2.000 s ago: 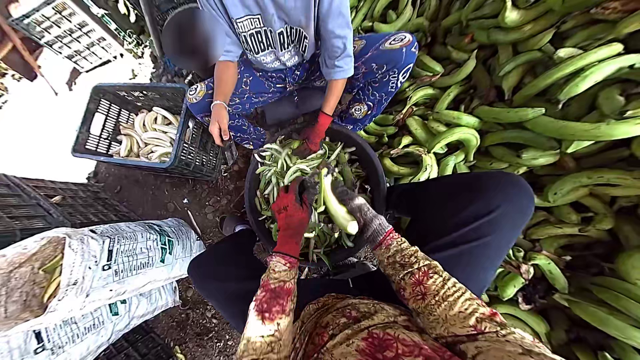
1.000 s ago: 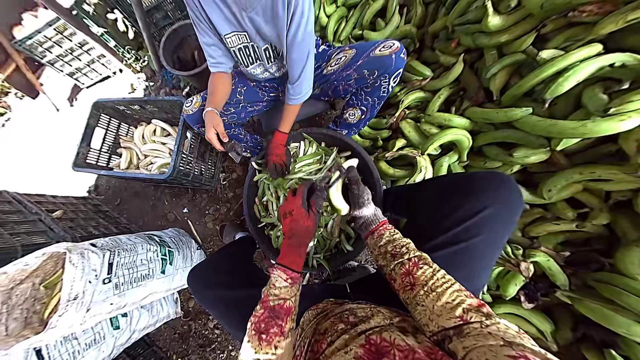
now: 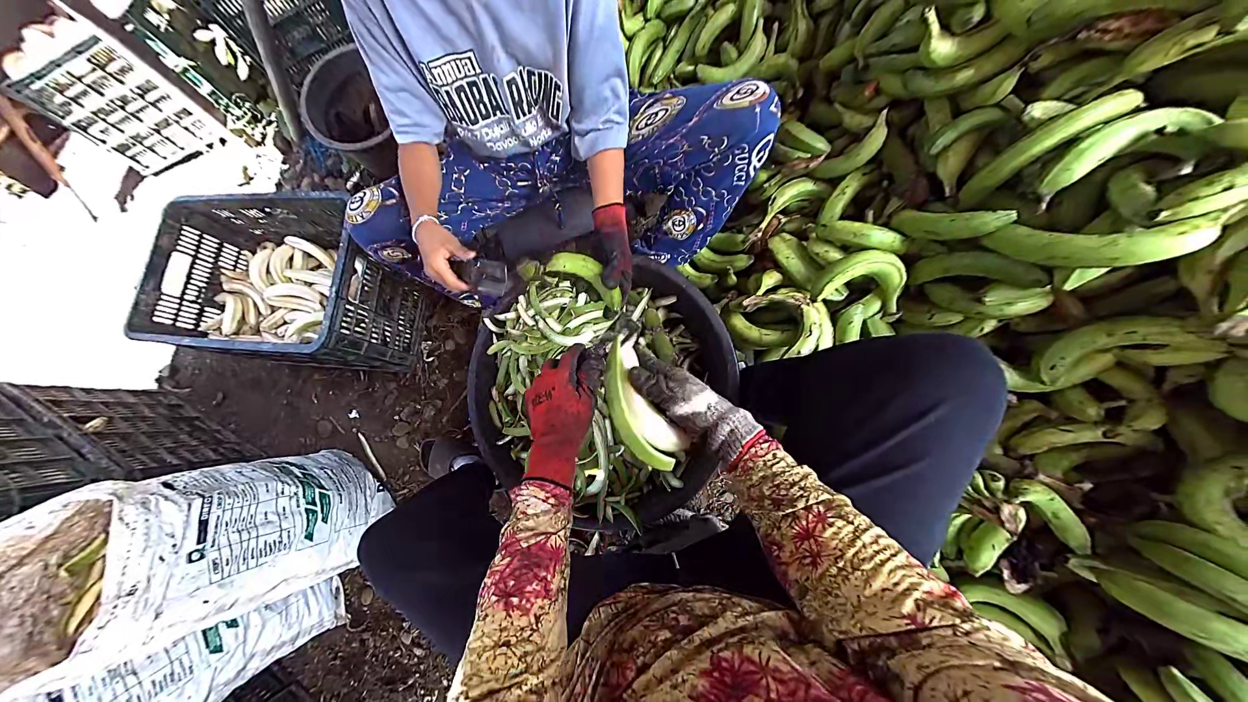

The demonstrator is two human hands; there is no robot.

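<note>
A partly peeled green banana or plantain (image 3: 639,409) lies over a dark round tub (image 3: 717,336) heaped with green peel strips (image 3: 546,327). My right hand (image 3: 682,395), in a grey glove, grips the fruit from the right, with its pale flesh showing beside the green skin. My left hand (image 3: 565,400), in a red glove with dark fingertips, is bent close at the fruit's upper left; whether it holds a tool or peel is hidden. Across the tub a person's red-and-black gloved hand (image 3: 612,244) touches another green fruit (image 3: 577,265), and their bare hand (image 3: 444,255) holds a dark object (image 3: 487,276).
A large pile of green fruit (image 3: 1063,244) spreads along the right. To the left stands a dark plastic crate (image 3: 380,312) with peeled pale fruit (image 3: 278,292). White printed sacks (image 3: 263,526) and black crates (image 3: 146,429) are at lower left, and a bucket (image 3: 341,107) stands behind.
A fruit with much green skin is now in my right hand, where a paler one showed a second ago. The other person's gloved hand now has a green fruit at the tub's far side.
</note>
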